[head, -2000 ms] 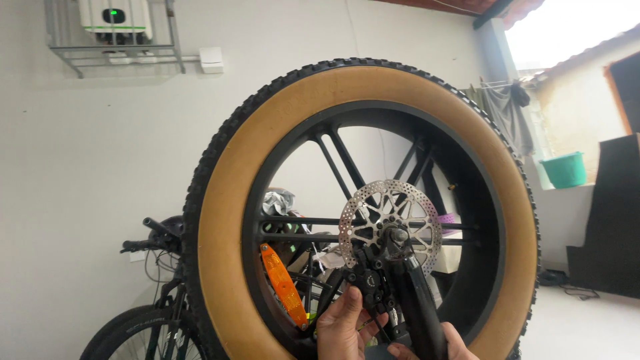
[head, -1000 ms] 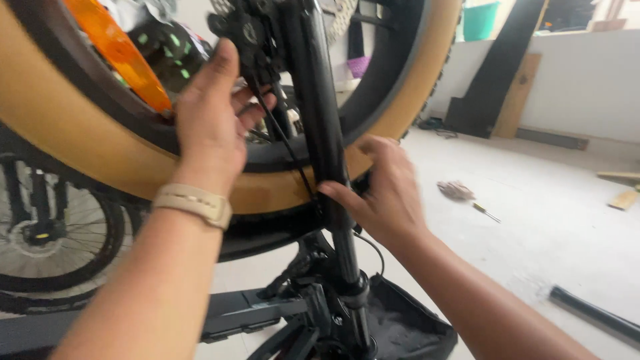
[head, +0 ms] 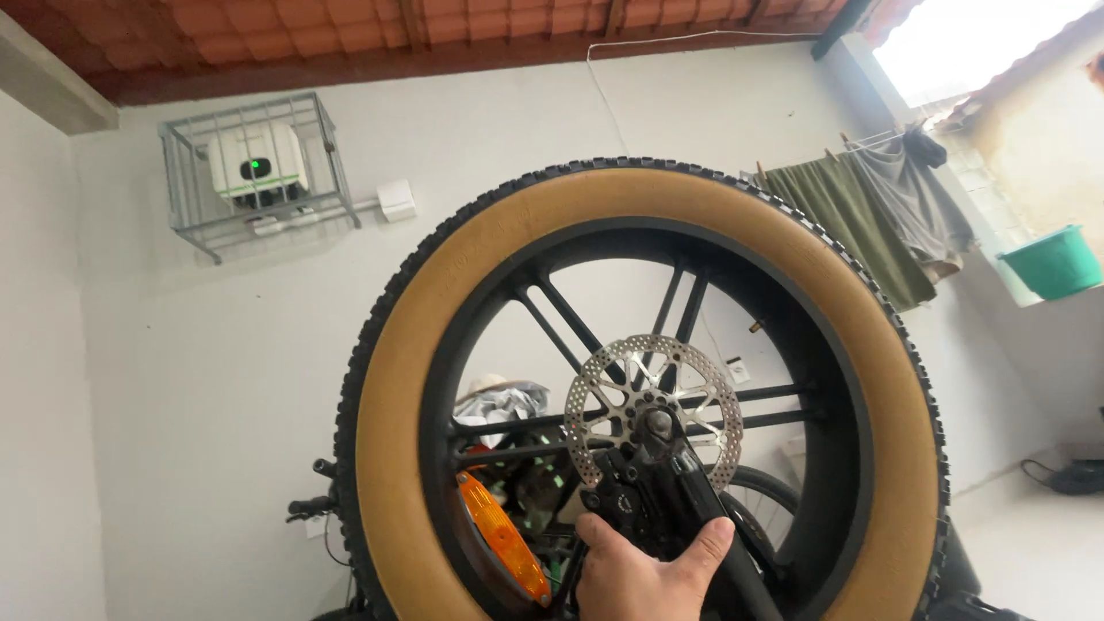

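Note:
A fat bicycle wheel (head: 638, 198) with a black knobby tyre, tan sidewalls and black paired spokes fills the middle of the head view. At its hub sits a drilled metal brake disc (head: 724, 410). A black fork leg (head: 690, 483) runs down from the axle, with a black disc brake caliper (head: 617, 496) beside it over the disc's lower edge. My left hand (head: 642, 582) grips the fork leg just below the caliper, the thumb on the leg's right side and a finger near the caliper; its other fingers are hidden. My right hand is out of view.
An orange reflector (head: 504, 539) lies inside the rim. Behind the wheel are a handlebar grip (head: 312, 507) and another bicycle wheel (head: 763, 487). A caged white device (head: 257, 164) hangs on the wall. Cloths (head: 849, 224) and a green basin (head: 1054, 261) are at right.
The view has swung up from the fork and floor to the wheel and wall. My right hand, at the fork and tyre a second ago, is out of view. My left hand remains by the caliper.

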